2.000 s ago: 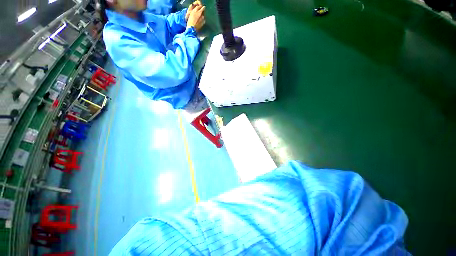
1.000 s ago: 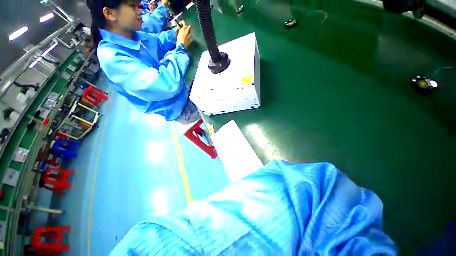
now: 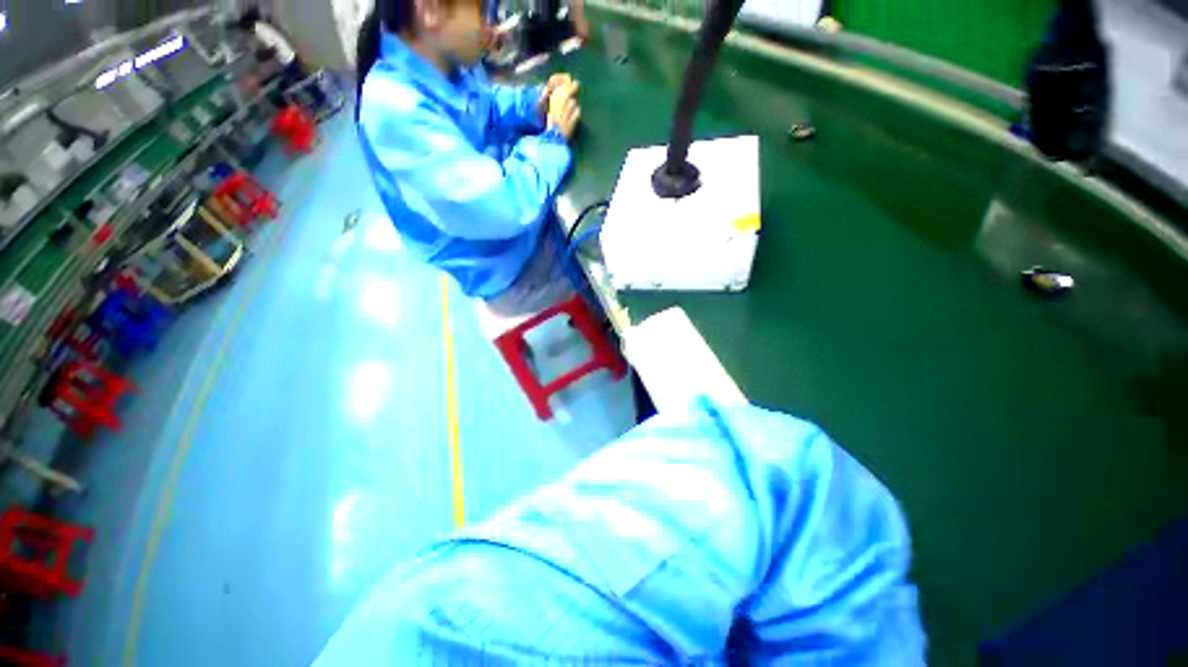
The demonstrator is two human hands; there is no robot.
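Observation:
Neither of my hands is in view; a blue striped sleeve [image 3: 651, 521] of my own fills the bottom middle and runs over the belt's near edge. A small dark round unit [image 3: 1047, 280] lies on the green conveyor belt [image 3: 886, 391] at the right. Another small unit [image 3: 801, 132] lies farther up the belt. Both are small and blurred, so their details cannot be told. What my hands hold cannot be seen.
A white box [image 3: 684, 235] with a black gooseneck [image 3: 700, 91] stands on the belt. A white strip [image 3: 684, 361] lies nearer. A person in blue [image 3: 463, 183] works beyond, by a red stool [image 3: 567, 354]. A dark blue pad [image 3: 1107, 612] shows lower right.
The view has swung, so the white box and the person sit farther right than a second ago. More of the belt's far rail shows. My sleeve still covers the bottom middle.

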